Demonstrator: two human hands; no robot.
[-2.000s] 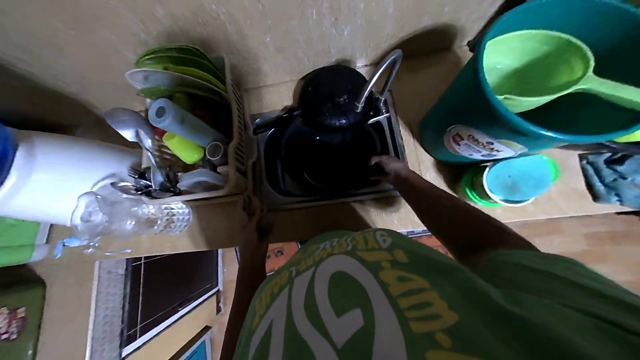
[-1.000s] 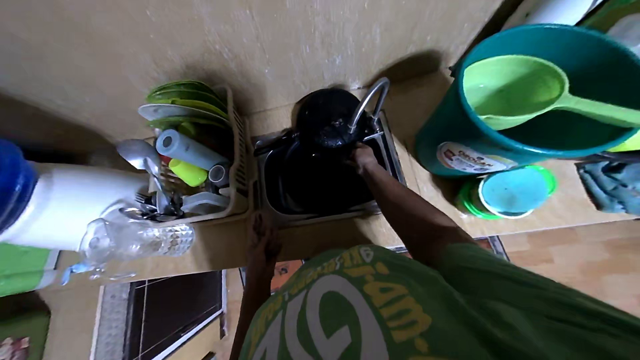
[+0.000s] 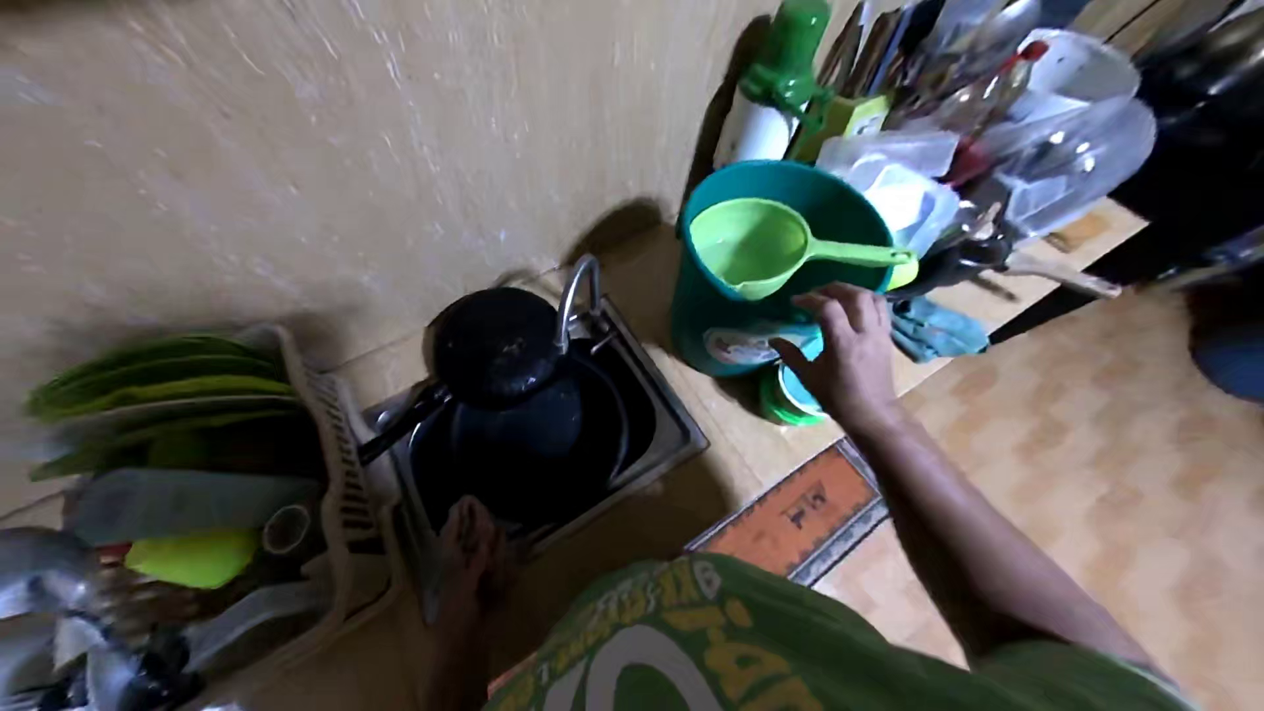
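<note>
My right hand [image 3: 844, 351] is raised with fingers apart at the near rim of a teal plastic bucket [image 3: 726, 321]; nothing shows in it. A light green plastic dipper [image 3: 752, 242] lies across the bucket's top. Partly behind my hand, a small stack of green and blue tubs [image 3: 788, 395] stands by the bucket. My left hand [image 3: 474, 543] rests at the near left edge of the steel sink [image 3: 657, 459], in shadow, its fingers unclear. A black frying pan [image 3: 499, 346] lies by the curved faucet [image 3: 581, 296], above a larger dark pan [image 3: 553, 434] in the basin.
At the left stands a dish rack [image 3: 341, 474] with green plates [image 3: 178, 380], a cup and utensils. Plastic containers [image 3: 894, 178] and a green bottle [image 3: 790, 49] crowd the back right. A teal cloth [image 3: 933, 331] lies at the counter's edge, and a wall rises behind the sink.
My right hand has moved from the faucet and pans to the bucket's rim at the right. My left hand stays near the sink's left edge. The view has swung right.
</note>
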